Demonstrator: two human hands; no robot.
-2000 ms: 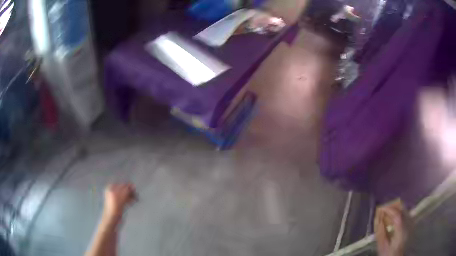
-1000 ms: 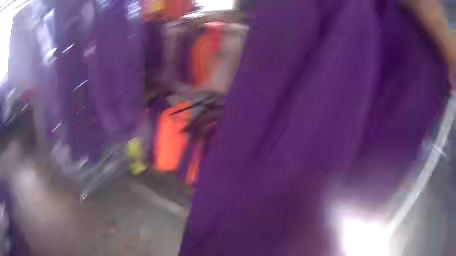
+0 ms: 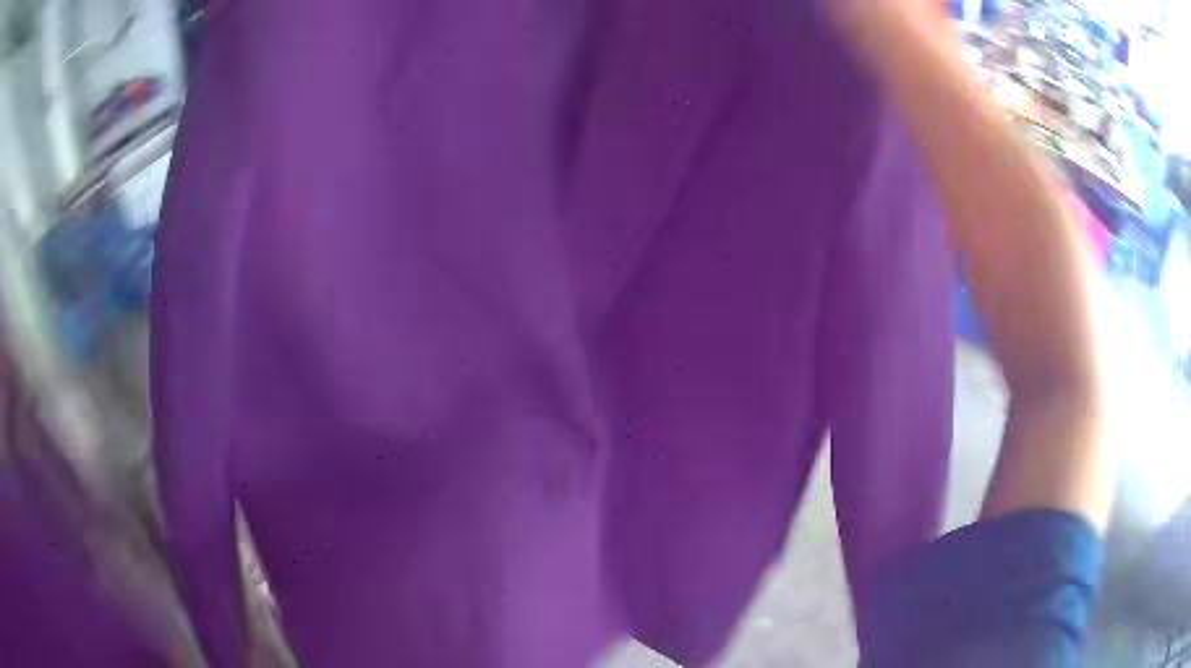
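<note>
A purple jacket (image 3: 523, 326) hangs close in front of me and fills most of the view, without a shiny cover on it. Its two sleeves hang at its left and right sides. Its collar and any hanger are beyond the top edge. My right forearm, with a blue sleeve at the elbow, reaches up along the jacket's right side. My right hand is cut off by the top edge, so what it holds is hidden. My left hand is not in view.
Another purple garment (image 3: 65, 561) shows at the lower left. Blurred blue material (image 3: 98, 274) is at the left. Shiny, cluttered items with blue and pink parts (image 3: 1064, 105) are at the upper right. Grey floor (image 3: 790, 587) shows below the jacket.
The view has turned away from the orange and yellow garments. The purple jacket now hangs squarely in front of me. My right arm shows more fully, raised beside it.
</note>
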